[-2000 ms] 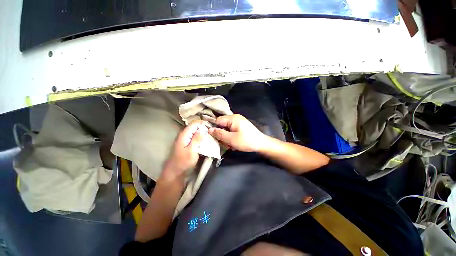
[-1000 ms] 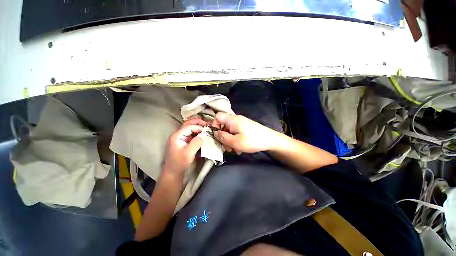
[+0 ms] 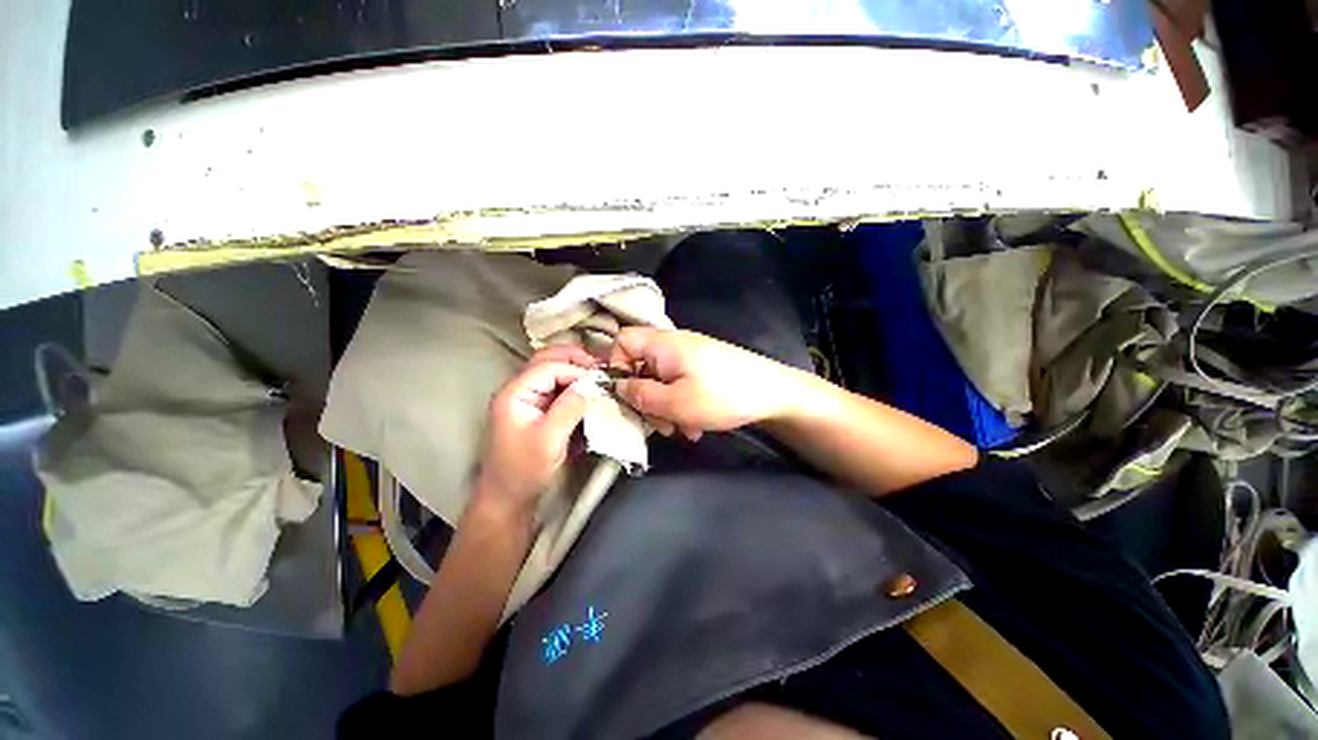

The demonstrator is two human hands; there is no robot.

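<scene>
A beige fabric bag (image 3: 419,369) hangs over my lap below the table edge, with its upper part bunched between my hands. My left hand (image 3: 535,427) pinches a pale edge of the cloth between thumb and fingers. My right hand (image 3: 679,383) is close beside it, fingers curled at the same edge. A small dark tip shows between the hands, likely thread snips (image 3: 613,375) in my right hand; most of it is hidden by the fingers. A beige strap (image 3: 567,538) runs down from the bag beside my left forearm.
A white table (image 3: 651,138) with a worn, yellow-taped edge crosses above my hands and bears a shiny black sheet (image 3: 362,44). Another beige bag (image 3: 174,492) lies on a grey board at left. A heap of beige bags (image 3: 1099,340) and straps is at right, beside something blue (image 3: 925,340).
Both hands have shifted slightly since two seconds ago, and my left fingers have come up over the cloth edge. The bag stays in nearly the same place.
</scene>
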